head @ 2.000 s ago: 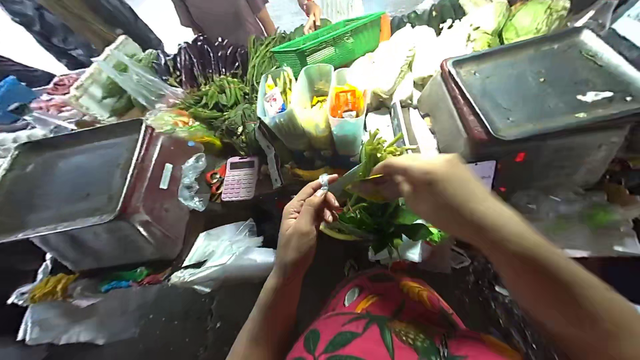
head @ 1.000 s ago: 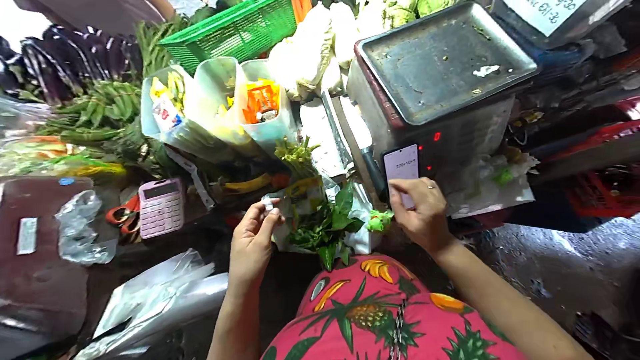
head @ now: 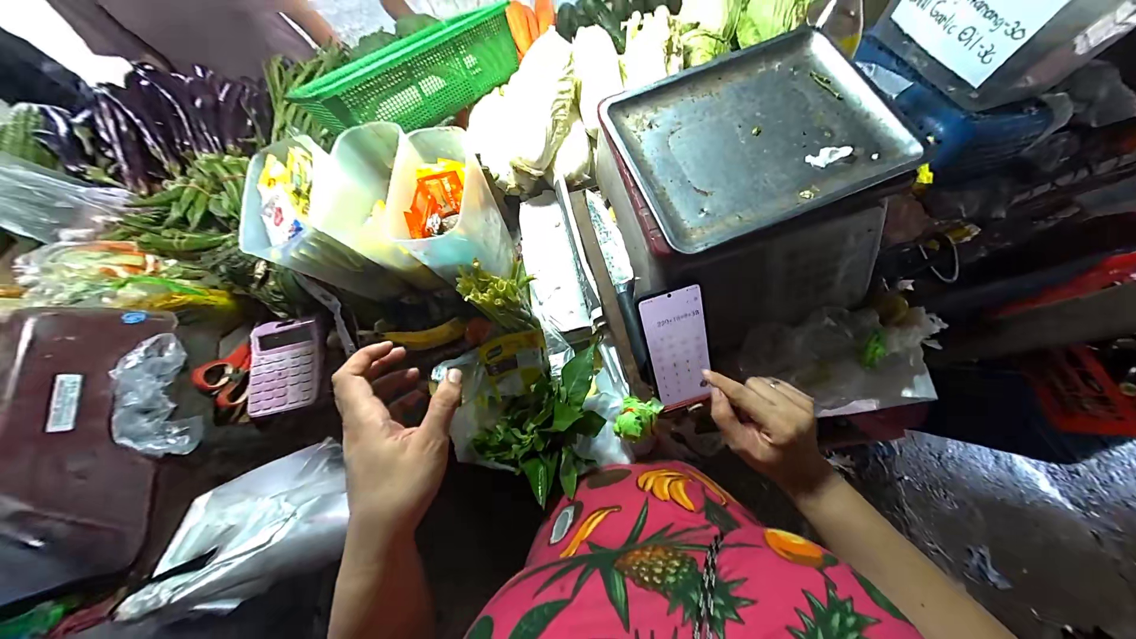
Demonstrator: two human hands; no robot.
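Note:
My right hand (head: 765,424) has its index fingertip on the lower edge of a smartphone (head: 676,348) showing a calculator screen. The phone leans upright against the scale below its metal pan. My left hand (head: 398,424) is raised palm up, fingers apart; a small whitish thing lies by its thumb tip, and whether it is held I cannot tell. Just right of that hand, a bunch of leafy greens (head: 541,424) rests with its stems upward beside a clear plastic bag (head: 470,399). A green knotted plastic bundle (head: 635,417) lies between the greens and the phone.
A metal weighing pan (head: 763,133) sits at upper right. Plastic containers (head: 373,160) with sachets stand behind the greens, near a green basket (head: 408,71). A pink calculator (head: 284,368) and red-handled scissors (head: 222,377) lie at left. Eggplants (head: 169,124) are piled farther back.
My right hand has left the greens, where it was two seconds ago, and moved to the phone. The fingers of my left hand have spread. The view has swung right.

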